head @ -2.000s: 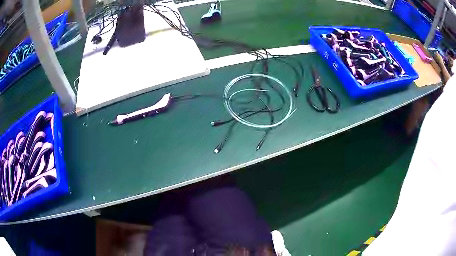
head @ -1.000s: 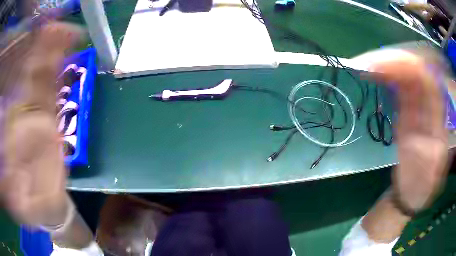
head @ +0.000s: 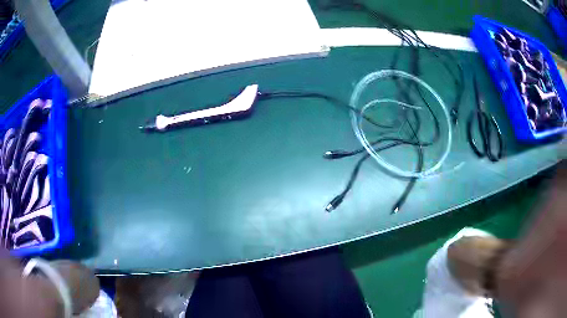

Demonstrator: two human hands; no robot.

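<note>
A pink-and-black 3D printing pen (head: pixel 208 114) lies on the dark green bench, its tip to the left and a black cable at its right end. A coil of clear filament (head: pixel 449 133) lies over tangled black USB cables (head: pixel 351 184) at centre-right. My left hand (head: pixel 46 289) is blurred and cut off at the bottom left corner, away from the pen. My right hand (head: pixel 538 248) is blurred and cut off at the right edge. The fingers of both hands cannot be made out.
A blue bin of laid pens (head: pixel 62 168) stands at left, another blue bin of jumbled pens (head: pixel 507 87) at right. Black-handled scissors (head: pixel 485 133) lie beside the right bin. A white board (head: pixel 205 37) and a pale post (head: pixel 55 46) are at the far left.
Both hands, raised at the sides a second ago, are now lower and mostly out of the picture. The view has shifted, showing more of both bins. The pen and filament lie as before.
</note>
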